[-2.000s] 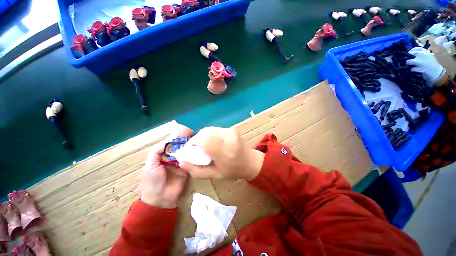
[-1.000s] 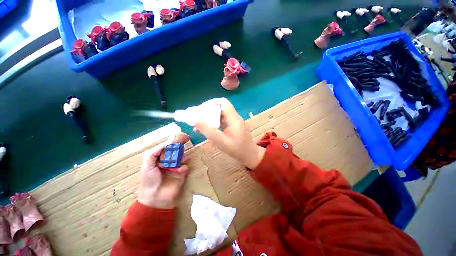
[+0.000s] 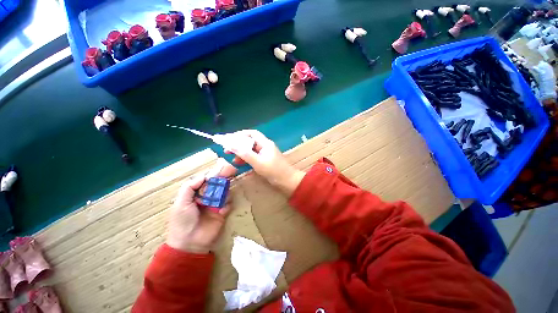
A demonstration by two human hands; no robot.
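Observation:
My left hand [image 3: 194,215] holds a figurine body with a dark-blue panelled block [image 3: 215,192] facing up; most of the body is hidden in my fingers. My right hand [image 3: 264,160] holds a white glue bottle [image 3: 235,142], its long thin tip pointing left over the belt, apart from the blue block. A crumpled white tissue [image 3: 256,272] lies on the tan cardboard sheet [image 3: 367,165] below my hands.
A green conveyor belt [image 3: 165,110] carries black leg pieces [image 3: 208,95] and pink bodies [image 3: 298,82]. A blue tray of red-topped pieces [image 3: 183,52] stands behind, a blue tray of black parts [image 3: 474,198] right. More pink bodies [image 3: 30,257] stand left. A deep blue crate [image 3: 480,244] is lower right.
My right hand has drawn the glue bottle away from the blue block, up and left-pointing. The pieces on the belt have moved right. The other person's gloved hand has left the right tray.

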